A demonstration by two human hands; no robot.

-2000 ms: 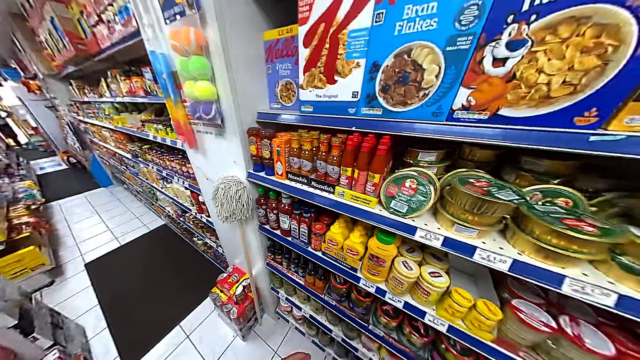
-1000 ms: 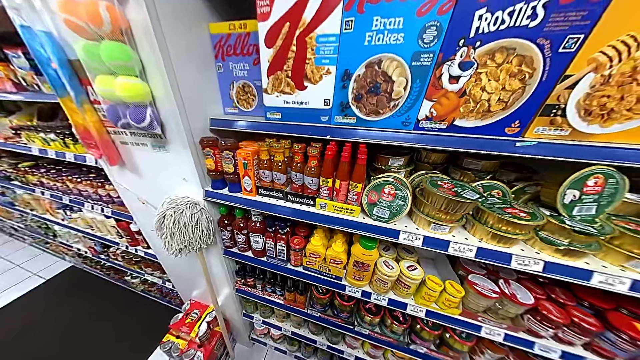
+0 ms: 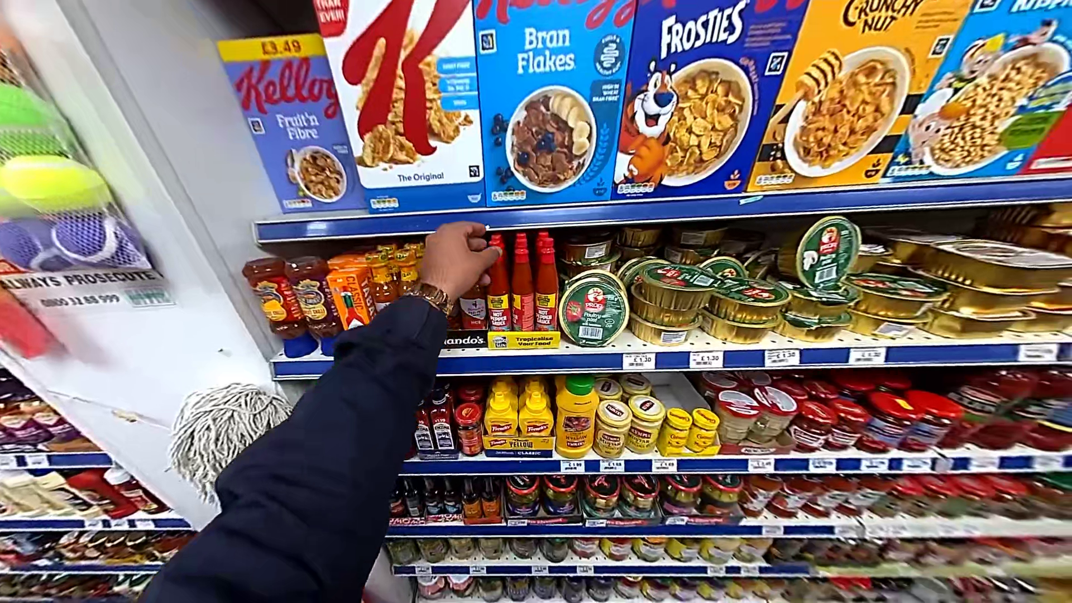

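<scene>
My left hand point(image 3: 456, 261), in a dark navy sleeve with a metal-banded watch at the wrist, reaches to the sauce shelf. Its fingers are bent at the tops of the Nando's sauce bottles point(image 3: 473, 308); whether they grip one is hidden. Just right of the hand stand red hot pepper sauce bottles point(image 3: 523, 289). Orange-capped sauce bottles point(image 3: 383, 283) and an orange carton point(image 3: 350, 291) are to its left. A round green-lidded pâté tin point(image 3: 593, 308) stands on edge beside the hot pepper sauces. My right hand is out of view.
Cereal boxes point(image 3: 544, 109) line the shelf above, its blue edge point(image 3: 502, 220) close over my hand. Mustard bottles point(image 3: 576, 414) and jars fill the shelf below. A string mop head point(image 3: 226, 431) leans by the white pillar point(image 3: 176, 209), behind my forearm. Foil tins point(image 3: 988, 268) stand to the right.
My left arm has come into view and its hand is now at the sauce bottles. The view has moved closer to the shelves and turned right.
</scene>
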